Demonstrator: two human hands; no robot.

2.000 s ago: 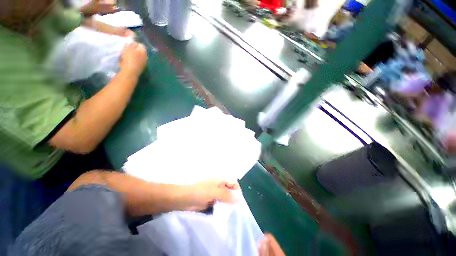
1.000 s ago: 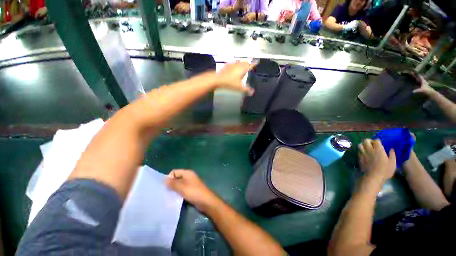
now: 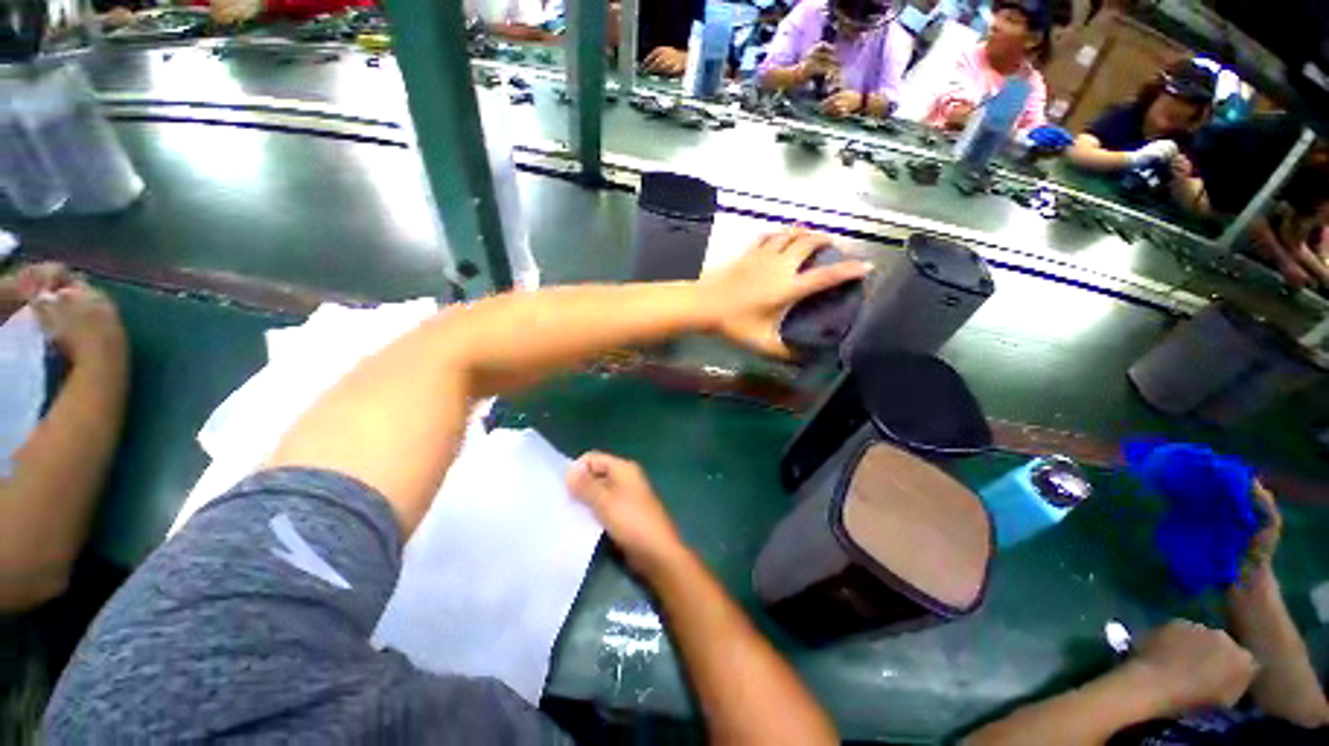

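Observation:
My left hand [image 3: 773,296] reaches out from the left and is closed round the upper end of a grey speaker [image 3: 825,318], which leans at the near side of the belt. Its lower part is blurred. My right hand [image 3: 612,499] pinches the upper right edge of a flat, empty white bag [image 3: 503,561] over the bench. A fanned stack of white bags [image 3: 314,372] lies to the left, partly hidden by my left arm.
Upright grey speakers [image 3: 921,299] stand on the belt. Two larger speakers, one with a wood-look end [image 3: 918,525], and a light-blue bottle [image 3: 1032,499] stand on the bench. A neighbour holds a blue cloth [image 3: 1202,510] at right. A green post [image 3: 452,146] rises beyond the stack.
My left hand has gone from reaching beside a standing speaker to gripping one, now tilted and nearer the bench. My right hand still holds the bag. The view has turned.

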